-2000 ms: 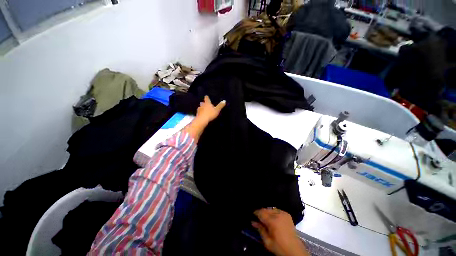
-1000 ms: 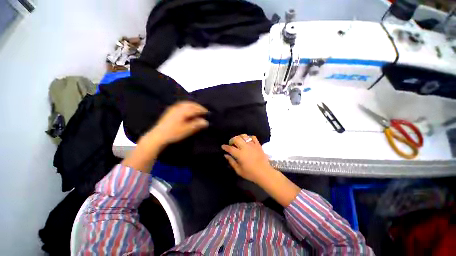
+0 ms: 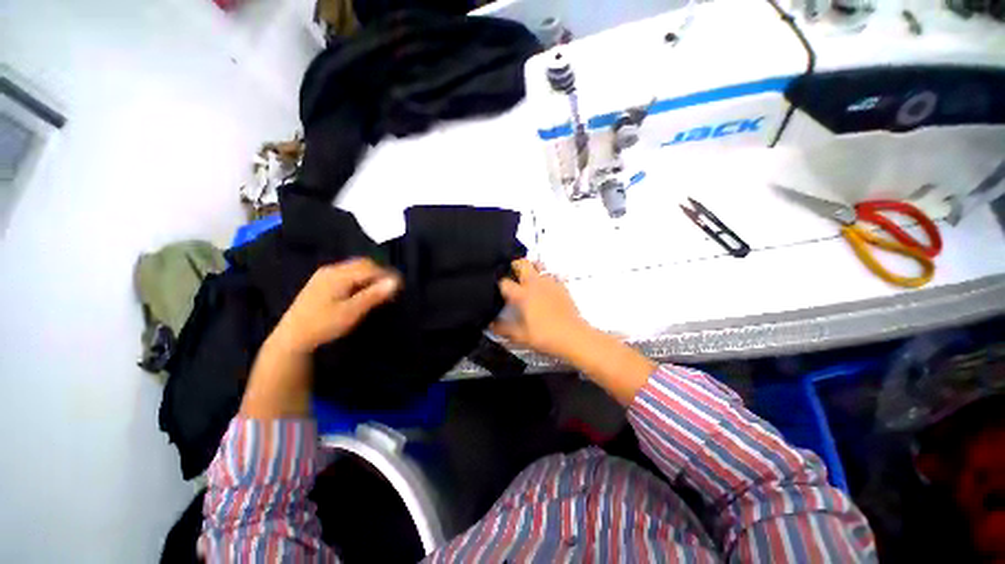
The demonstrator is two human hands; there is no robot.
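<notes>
A black garment piece lies on the machine table's left part and hangs over its front edge. My right hand pinches its right edge, in front of and left of the needle area. My left hand is over the cloth's left part, slightly blurred; whether its fingers grip the cloth is unclear. The white sewing machine with "JACK" lettering stands behind and to the right. The cloth is left of the presser foot area, not under it.
Black snips and red-and-yellow scissors lie right of the needle. More black cloth lies at the back left. A white bin is below left. A blue crate is under the table at right.
The view has tilted down from the workshop to the table. The cloth's right part has been drawn in and folded narrower. My right hand now pinches its right edge; earlier it lay on the front part.
</notes>
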